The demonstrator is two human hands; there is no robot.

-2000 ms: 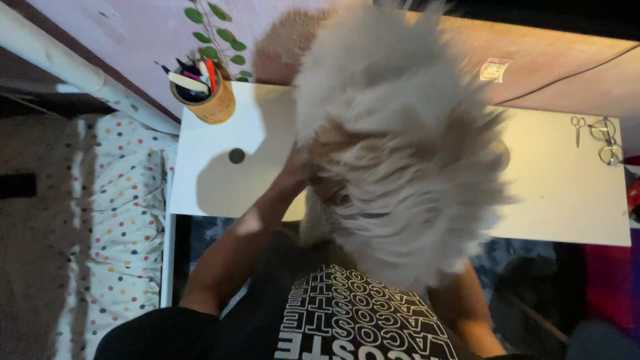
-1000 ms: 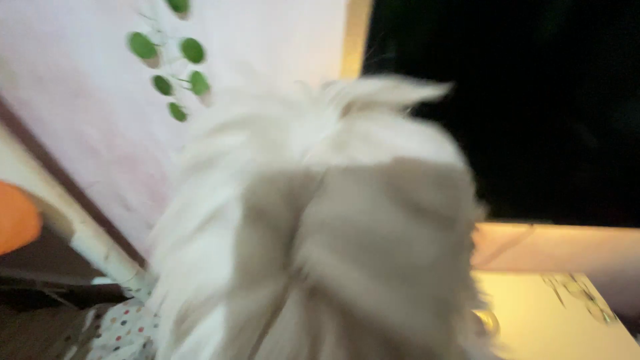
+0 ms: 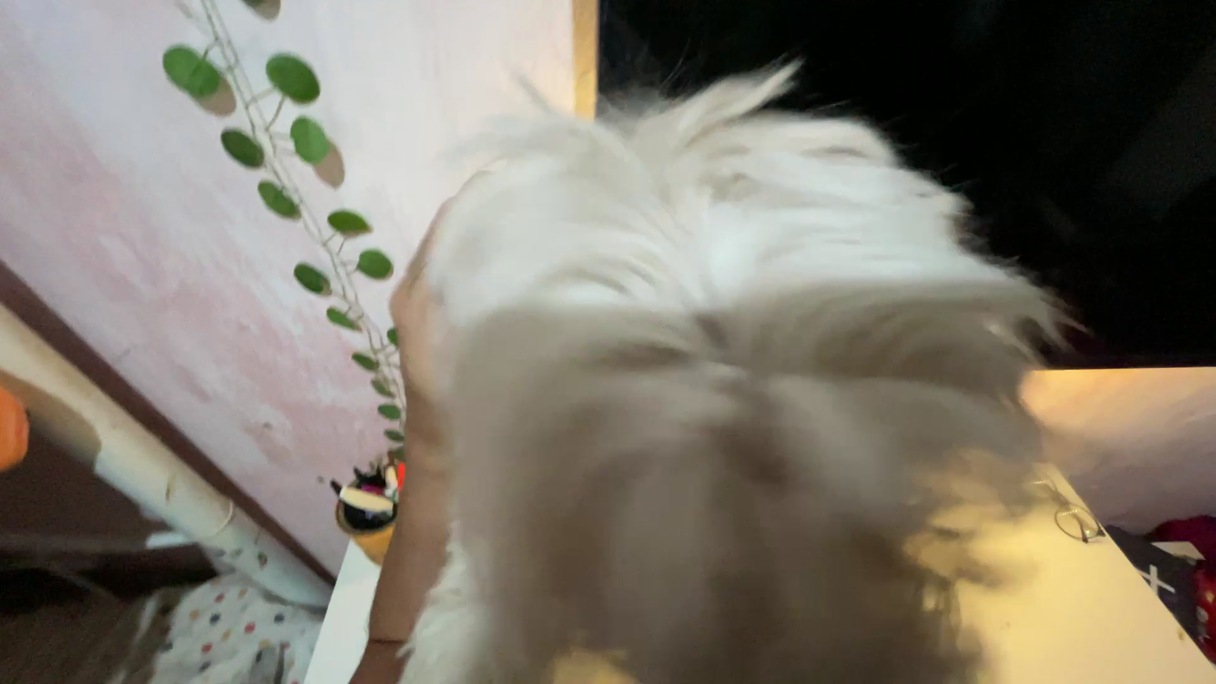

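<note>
A fluffy white long-haired animal, perhaps a small dog, (image 3: 703,380) fills the middle of the head view, close to the camera and partly blurred. My left hand (image 3: 423,294) is pressed along its left side, with the forearm rising from the bottom edge; the fur hides most of the fingers. No part of my right hand shows. Fur covers much of the white desk (image 3: 1064,598) below.
A cup of pens (image 3: 370,532) stands on the desk's left corner, below a leafy vine (image 3: 309,138) on the wall. Eyeglasses (image 3: 1078,522) lie at the right. A large dark screen (image 3: 1045,171) is behind; a pale pole (image 3: 180,494) slants at left.
The animal has been raised from low over the desk and my body to in front of the wall and dark screen. The view has tilted upward.
</note>
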